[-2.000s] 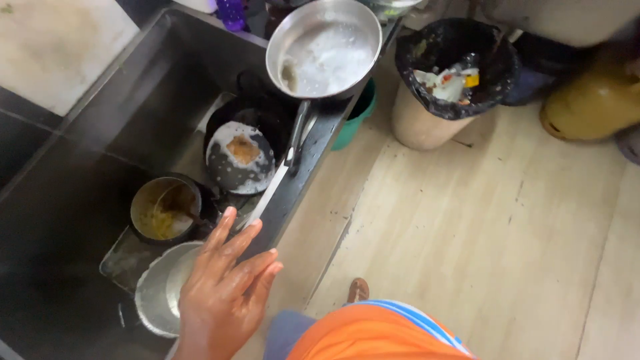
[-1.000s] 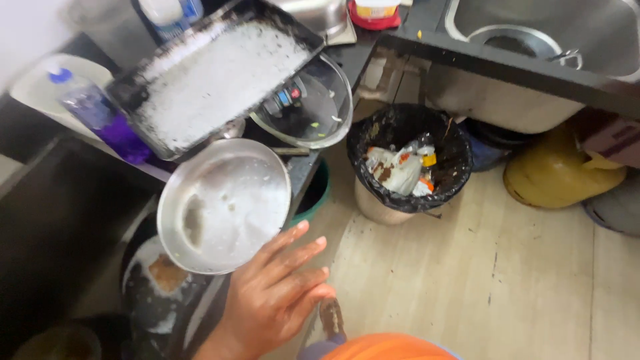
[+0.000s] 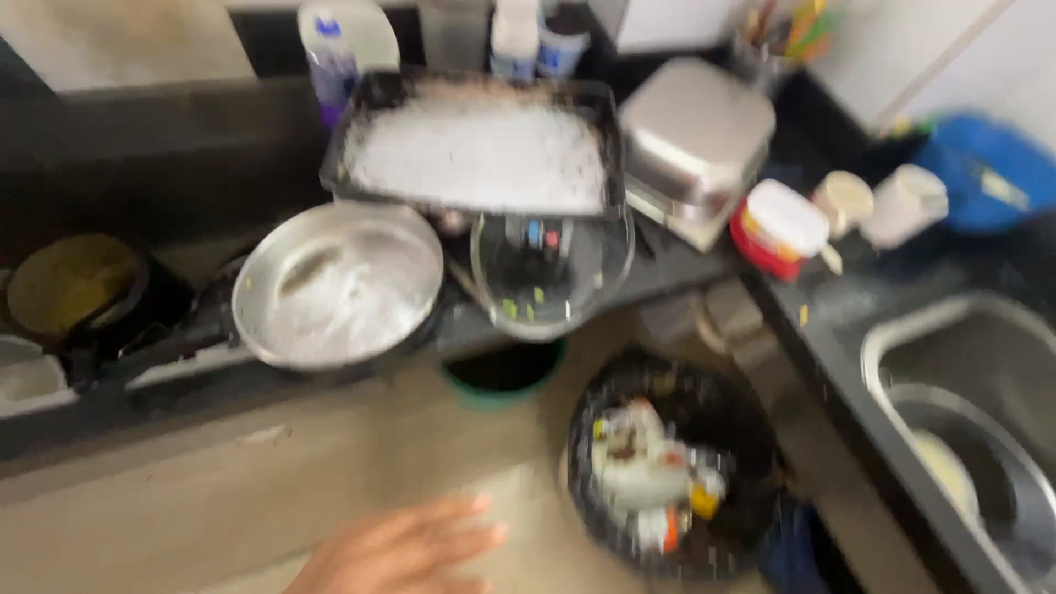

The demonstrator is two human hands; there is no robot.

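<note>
My left hand (image 3: 404, 549) is at the bottom edge, blurred, palm down with its fingers pointing right and nothing in it. It is over the floor, left of a bin lined with a black bag (image 3: 676, 466). Above it, a metal pan (image 3: 338, 285) with suds inside rests at the counter edge. Behind the pan lies a dark rectangular baking tray (image 3: 478, 153) covered in whitish foam. A clear glass bowl or lid (image 3: 553, 280) with green bits sits partly under the tray. My right hand is not in view.
Dirty pots (image 3: 74, 285) are at the left in the dark sink. A metal sandwich-maker-like appliance (image 3: 697, 132), a red-and-white tub (image 3: 775, 227), cups (image 3: 907, 206) and a blue basin (image 3: 982, 173) stand right. A steel sink (image 3: 990, 363) holds a pan. A green bucket (image 3: 503, 379) is below the counter.
The view has swung right and up to the counter corner, bringing in the appliance, cups and blue basin. My left hand, empty throughout, now shows lower in view, apart from the metal pan.
</note>
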